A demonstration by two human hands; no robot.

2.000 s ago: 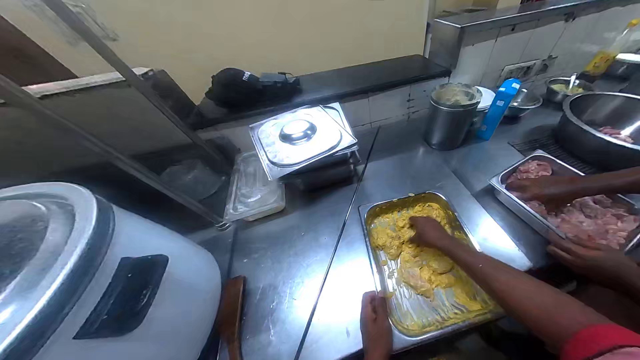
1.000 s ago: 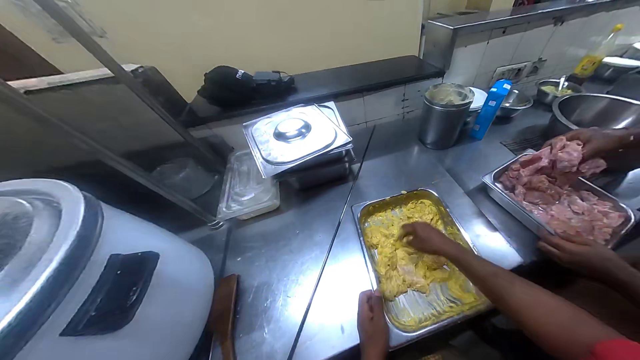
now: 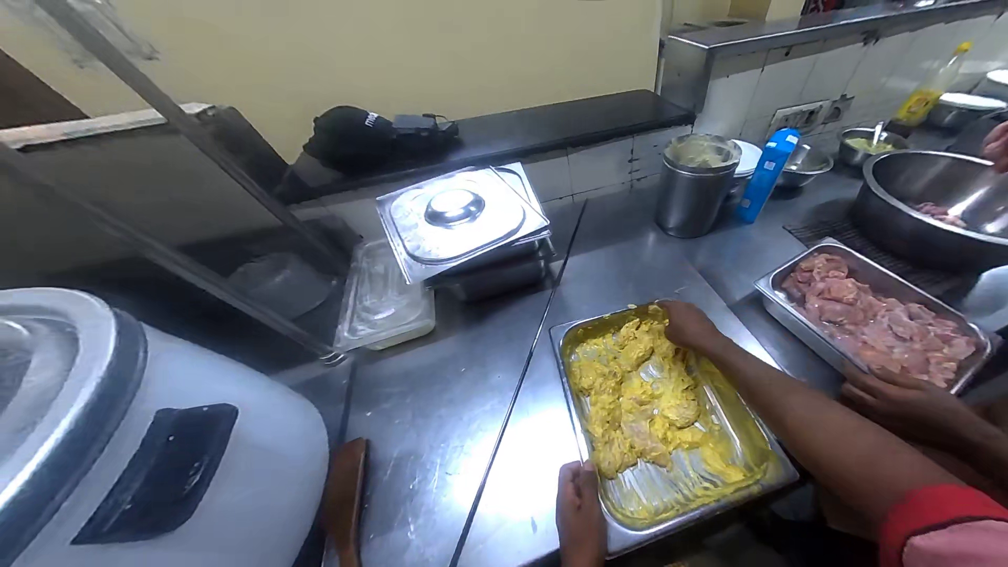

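Observation:
A rectangular steel tray (image 3: 557,370) holds meat pieces coated in yellow marinade (image 3: 630,394), heaped toward its left and far parts. My left hand (image 3: 581,504) grips the tray's near left rim, fingers closed on it. My right hand (image 3: 687,327) is at the far right corner inside the tray, against the marinade; its fingertips are partly hidden, so whether it holds a piece cannot be told. To the right, a second steel tray (image 3: 803,335) carries raw pale-pink meat (image 3: 882,315), with a co-worker's hand (image 3: 890,398) at its near edge.
A large steel bowl (image 3: 882,189), a steel canister (image 3: 693,197) and a blue bottle (image 3: 768,177) stand behind. Lidded steel pans (image 3: 457,216) and a plastic container (image 3: 386,303) are at the back left. A wooden paddle (image 3: 346,488) lies beside a large white insulated container (image 3: 244,441).
My right hand has moved from the middle of the yellow meat to the tray's far right corner. The co-worker's other hand has left the raw meat and is now by the large bowl.

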